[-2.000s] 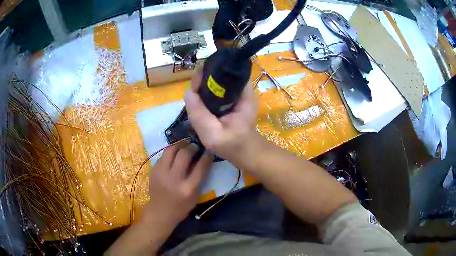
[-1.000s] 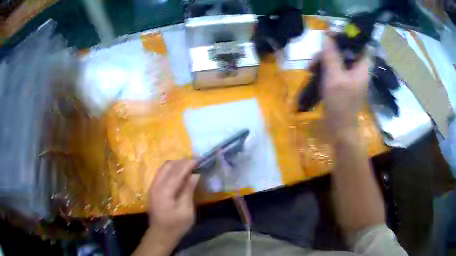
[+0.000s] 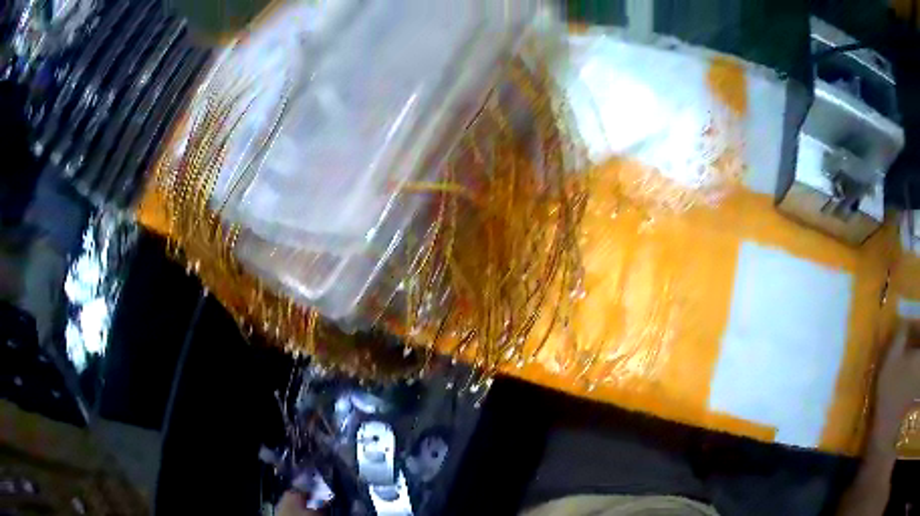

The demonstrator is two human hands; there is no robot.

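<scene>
My left hand [image 3: 293,503] shows only as a small, blurred bit at the bottom edge, beside small pale parts [image 3: 315,488] low to the left of the bench. Whether it holds anything cannot be told. Near it, below the bench edge, lie a pale oval housing [image 3: 376,454] and a greyish round part [image 3: 432,454] among dark pieces. My right hand [image 3: 901,378] is cut off by the right edge, over the bench; its fingers are not clear. The white sheet [image 3: 782,343] lies on the orange bench top.
Yellow-brown wire harnesses [image 3: 494,222] hang over the bench edge, with clear plastic [image 3: 333,151] among them. A tangled white pile [image 3: 676,151] lies at the back. The silver-white screw feeder [image 3: 832,186] stands back right. Dark ribbed material [image 3: 116,101] is at the upper left.
The view has swung left. My left hand has left the dark part on the sheet and moved down below the bench edge. The screwdriver is out of view.
</scene>
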